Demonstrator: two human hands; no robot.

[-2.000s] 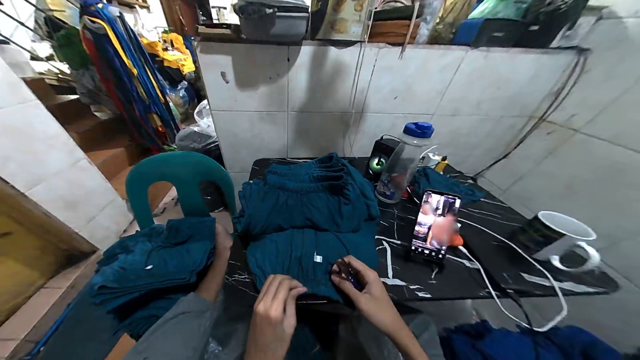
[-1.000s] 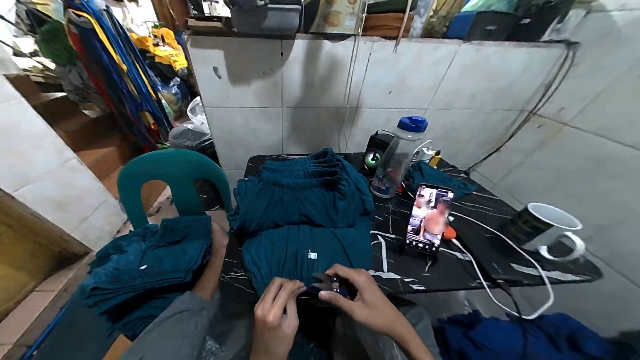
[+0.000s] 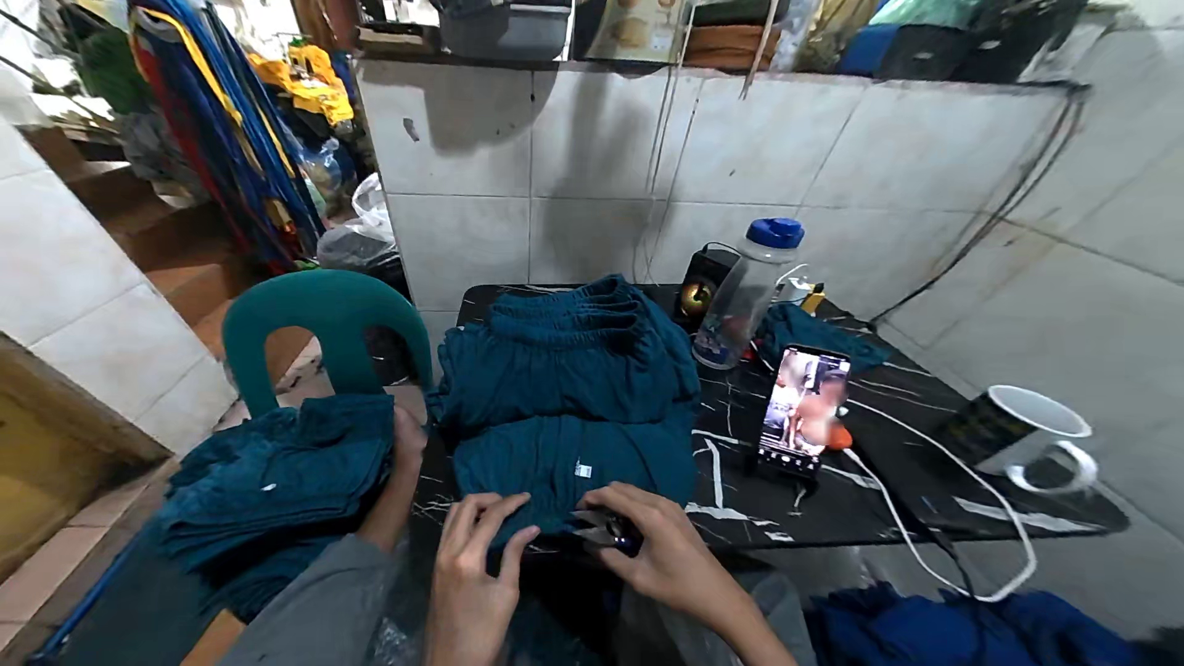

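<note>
My right hand (image 3: 647, 546) holds a small dark cutting tool, likely thread snips (image 3: 606, 530), its metal blades pointing left over the near edge of a teal garment (image 3: 573, 453) with a small white label. My left hand (image 3: 486, 555) rests its fingertips on the same edge, thumb and fingers apart, left of the blades. Behind lies a pile of teal garments with gathered elastic waistbands (image 3: 564, 361). A folded stack of teal garments (image 3: 287, 462) is at the left, with a bare foot or limb (image 3: 402, 453) against its right side; which it is I cannot tell.
On the black marbled table (image 3: 731, 509) stand a clear bottle with a blue lid (image 3: 740, 305), a phone with a lit screen (image 3: 803, 412), a white cable (image 3: 925, 444) and a mug (image 3: 1017, 435). A green plastic chair (image 3: 324, 296) stands left. Blue cloth (image 3: 962, 629) lies below right.
My left hand's fingers have spread and now lie on the garment's edge; a second ago they were pinched together. The tool in my right hand remains held near that edge.
</note>
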